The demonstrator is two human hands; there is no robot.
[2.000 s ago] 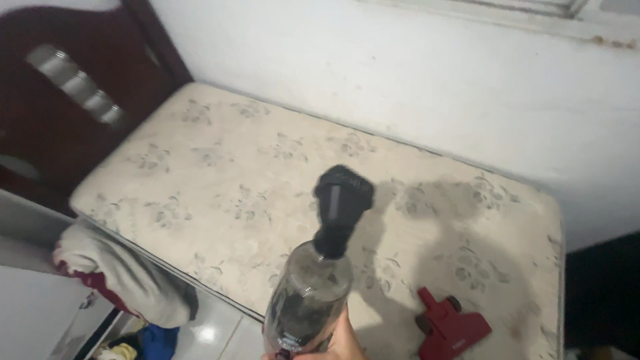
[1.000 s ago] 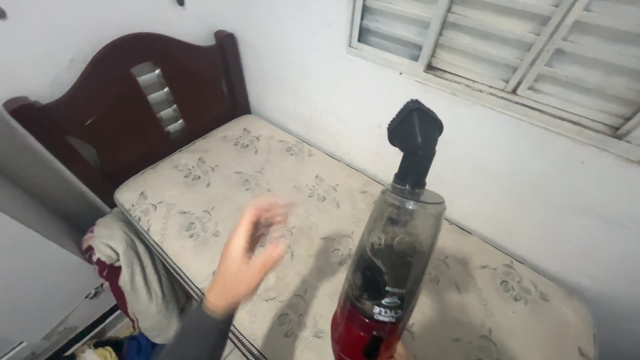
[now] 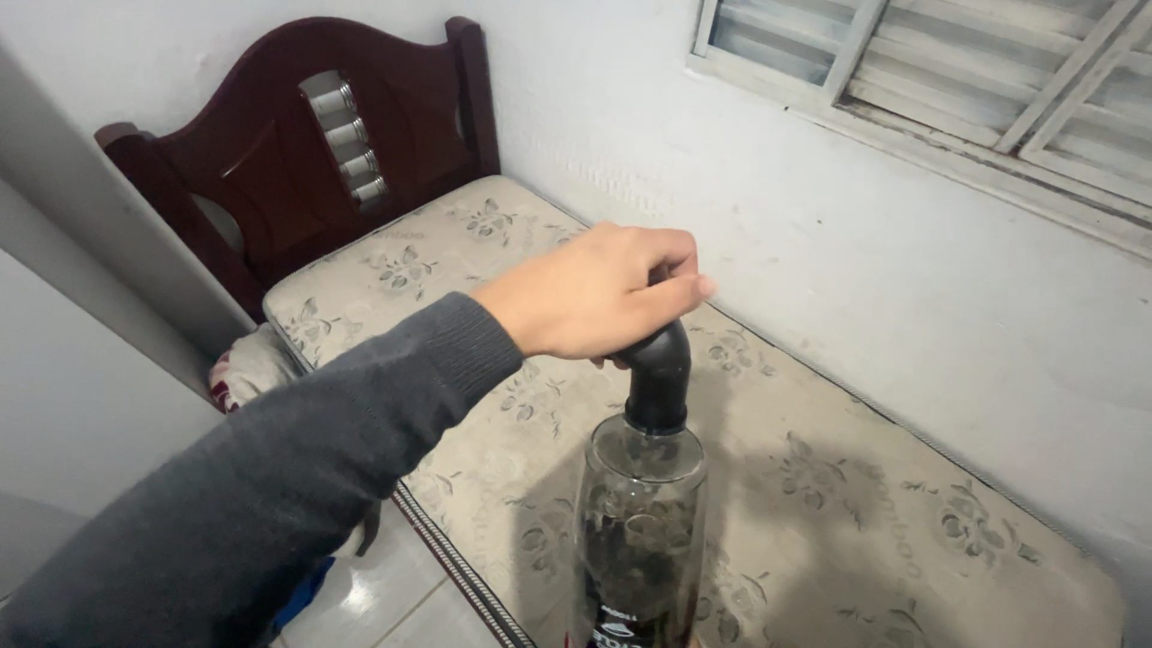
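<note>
My left hand (image 3: 612, 288), in a dark grey sleeve, is closed around the upper part of a black nozzle attachment (image 3: 659, 382). The nozzle fits into the end of a handheld vacuum cleaner (image 3: 639, 540) with a clear dust container, dark debris inside and a red part at the lower edge. The vacuum stands out over a floral mattress (image 3: 810, 486). Of my right hand (image 3: 695, 641), only a sliver of skin shows beside the vacuum at the bottom edge; its grip is hidden.
A dark wooden headboard (image 3: 396, 117) stands at the mattress's far end, against a white wall (image 3: 612, 108). A louvred window (image 3: 954, 81) is at upper right. Bundled fabric (image 3: 256, 364) lies by the mattress's left side, above a tiled floor (image 3: 396, 585) with a blue item (image 3: 304, 594).
My left hand, raised and apart from the vacuum a second ago, has moved right and taken hold of the black nozzle. The red floor head seen on the mattress earlier is out of view.
</note>
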